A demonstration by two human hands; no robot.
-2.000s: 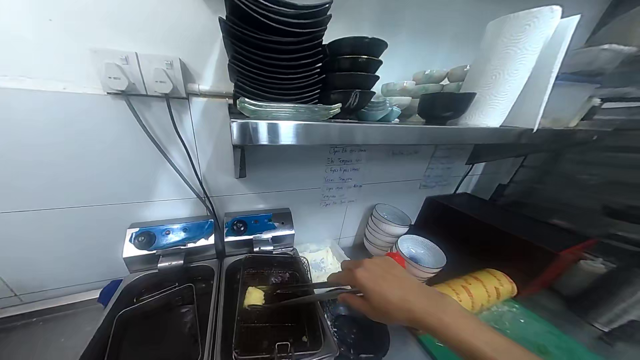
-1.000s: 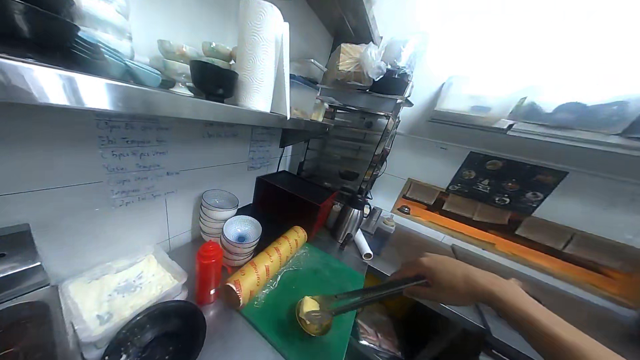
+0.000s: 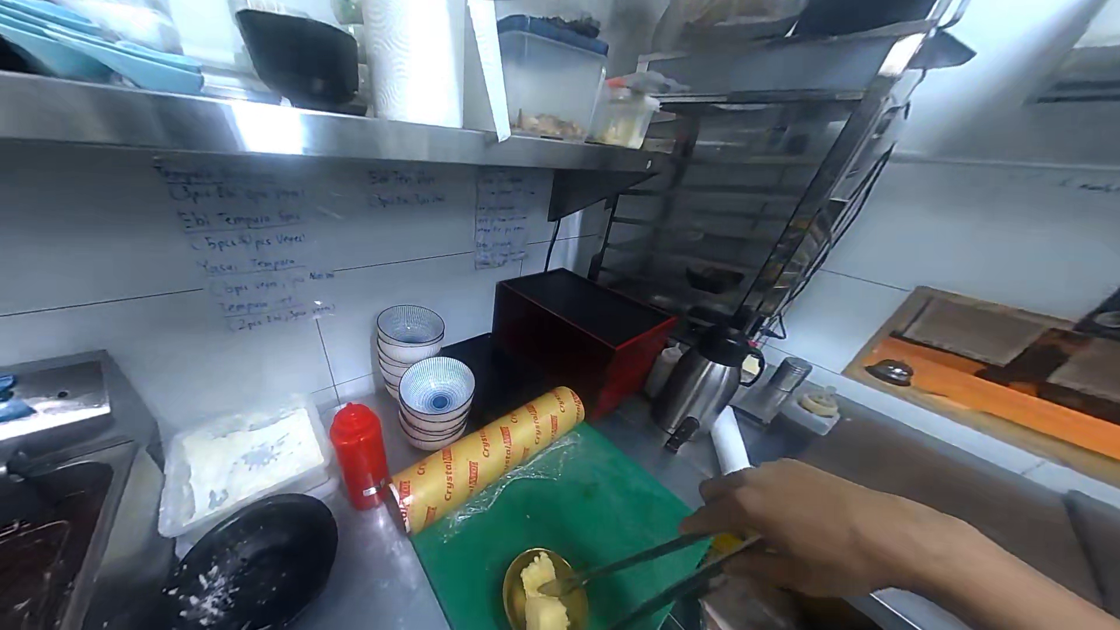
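My right hand (image 3: 801, 529) grips a pair of dark metal tongs (image 3: 643, 553) at the lower right. One tong tip reaches into a small gold-coloured dish (image 3: 575, 604) and touches pale yellow pieces of food (image 3: 544, 608); the other arm of the tongs lies lower, beside the dish. The dish rests on a green cutting board (image 3: 604, 499). A yellow roll of cling film (image 3: 490, 455) lies across the board's back left edge, with loose film (image 3: 516, 477) trailing from it. My left hand is not in view.
Left of the board stand a red squeeze bottle (image 3: 359, 455), a black bowl (image 3: 262, 560) with white residue and a plastic tub of white powder (image 3: 249, 459). Stacked bowls (image 3: 436, 389), a red-black box (image 3: 577, 332) and a steel jug (image 3: 700, 385) are behind. A steel shelf (image 3: 350, 136) overhangs.
Two seconds ago the tongs held a yellow piece over the fryer; now they are at the dish on the green board. The view has swung right and come closer.
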